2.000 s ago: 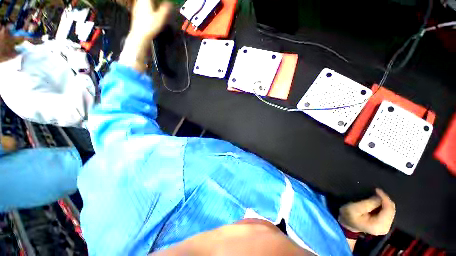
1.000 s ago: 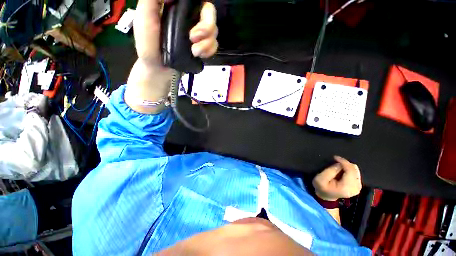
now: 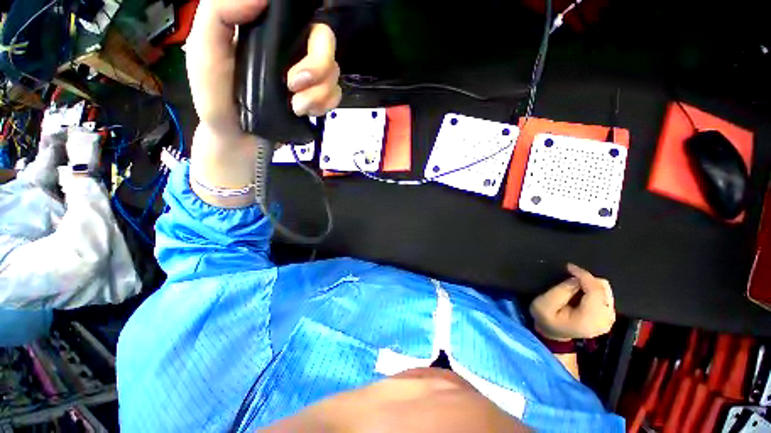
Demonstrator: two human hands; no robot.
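Observation:
My left hand (image 3: 314, 74), at the upper left and partly cut off by the top edge, grips the black barcode scanner (image 3: 275, 72) upright. The scanner's coiled cord hangs below it. My right hand (image 3: 577, 306) is loosely curled at the front edge of the black bench mat, with nothing visible in it. White box-shaped units lie underside up: one (image 3: 571, 180) on a red separator (image 3: 513, 182), one (image 3: 467, 154) left of it, and one (image 3: 352, 138) on another red separator (image 3: 399, 139). Another unit (image 3: 294, 153) is mostly hidden behind the scanner and hand.
A thin cable (image 3: 406, 181) runs across the units. A black mouse (image 3: 717, 173) lies on a red pad (image 3: 672, 161) at the right. A red holder (image 3: 763, 269) and a tote with red separators (image 3: 697, 376) are at the right edge. A person in white sleeves (image 3: 72, 245) works at the left.
Two seconds ago my left hand was reaching out at the top left; it now grips the scanner, which has moved slightly left over the last second. My right hand stays curled. The view has turned right.

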